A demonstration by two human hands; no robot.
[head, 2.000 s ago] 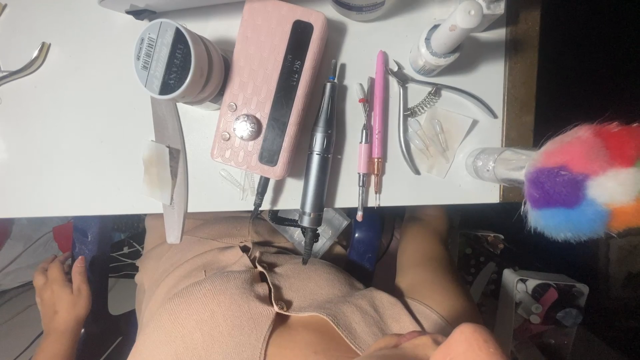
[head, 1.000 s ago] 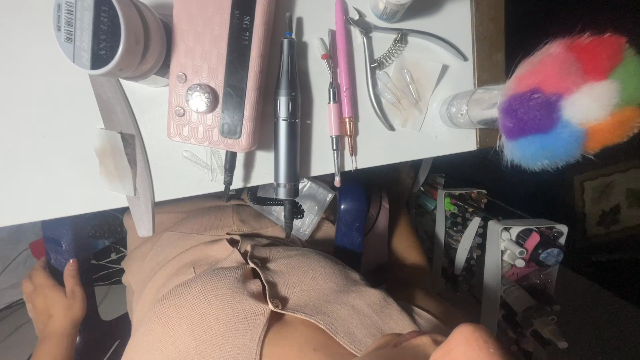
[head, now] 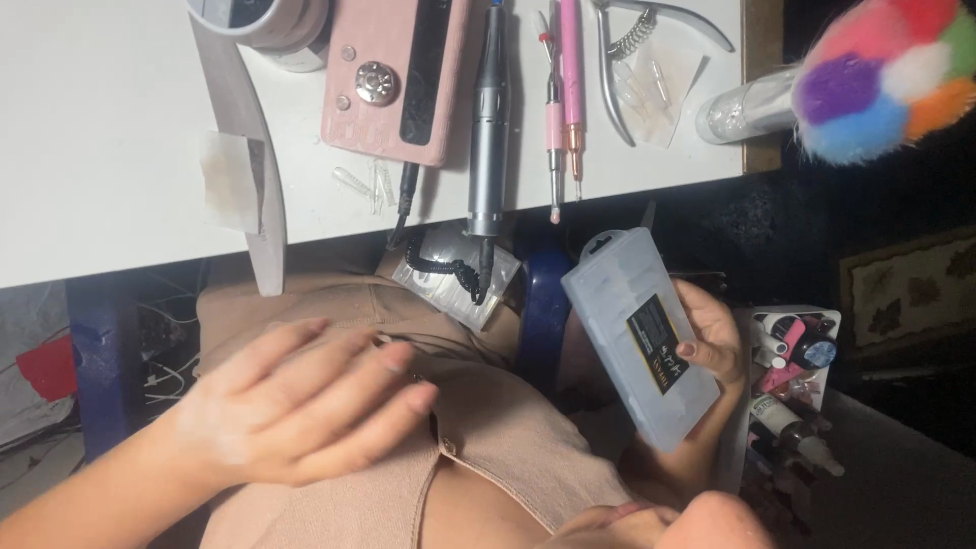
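Note:
My right hand [head: 713, 339] holds a translucent plastic case [head: 629, 335] tilted beyond the table's front edge, thumb on its face beside a black printed label. My left hand [head: 305, 404], blurred, is over my beige top with fingers spread and nothing visible in it. On the white table [head: 99, 152] lie a pink electric nail drill unit [head: 381, 99], its grey handpiece [head: 488, 152], a pink-handled cuticle tool [head: 553, 126], a pink brush [head: 572, 84] and metal nippers [head: 606, 84]. A grey nail file [head: 255, 137] overhangs the edge.
A lidded jar [head: 293, 34] stands beside the drill unit. Clear nail tips [head: 374, 183] lie near the edge. A multicoloured fluffy brush [head: 877, 80] sticks out at the right. A clear packet [head: 457, 293] rests on my lap; below right is a white organizer [head: 827, 381] with bottles.
My right hand has come into view with the plastic case. My left hand has moved right from the lower left, over my torso. The view has shifted nearer the table edge.

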